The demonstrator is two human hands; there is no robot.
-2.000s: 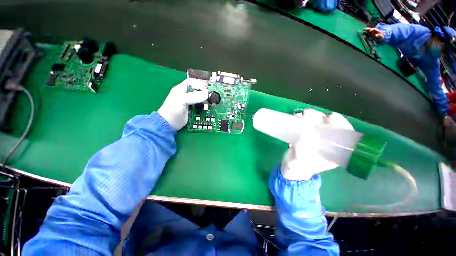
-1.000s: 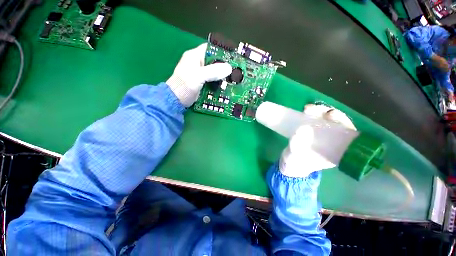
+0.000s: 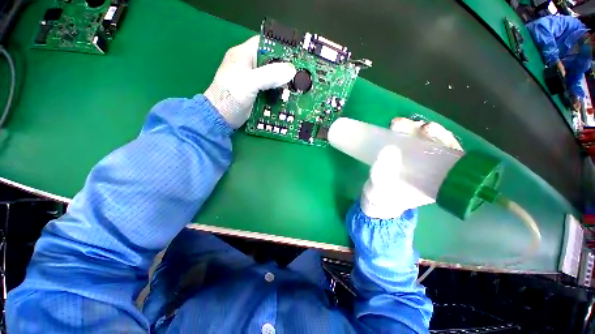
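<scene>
My left hand [image 3: 243, 79], in a white glove, grips the left edge of a green circuit board [image 3: 313, 94], thumb on top beside a round black component [image 3: 301, 81]. A silver D-sub connector [image 3: 326, 49] is on the board's far edge. My right hand [image 3: 391, 176], also gloved in white, is closed around a translucent white dispensing syringe [image 3: 421, 156]. Its front end is at the board's lower right corner; I cannot see the needle or tell if it touches. The green cap [image 3: 471, 184] points right, with a pale air hose [image 3: 522, 218] attached.
A second circuit board [image 3: 77, 27] lies on the green mat [image 3: 150, 65] at the upper left. A grey cable [image 3: 8, 85] is at the left edge. The dark conveyor belt [image 3: 417, 72] curves behind the mat. A person in a blue smock [image 3: 562, 49] is at the upper right.
The view has shifted, and the second board now sits nearer the top left. The held board is tilted and the syringe's front end has come to its lower right corner. Both hands keep their grips.
</scene>
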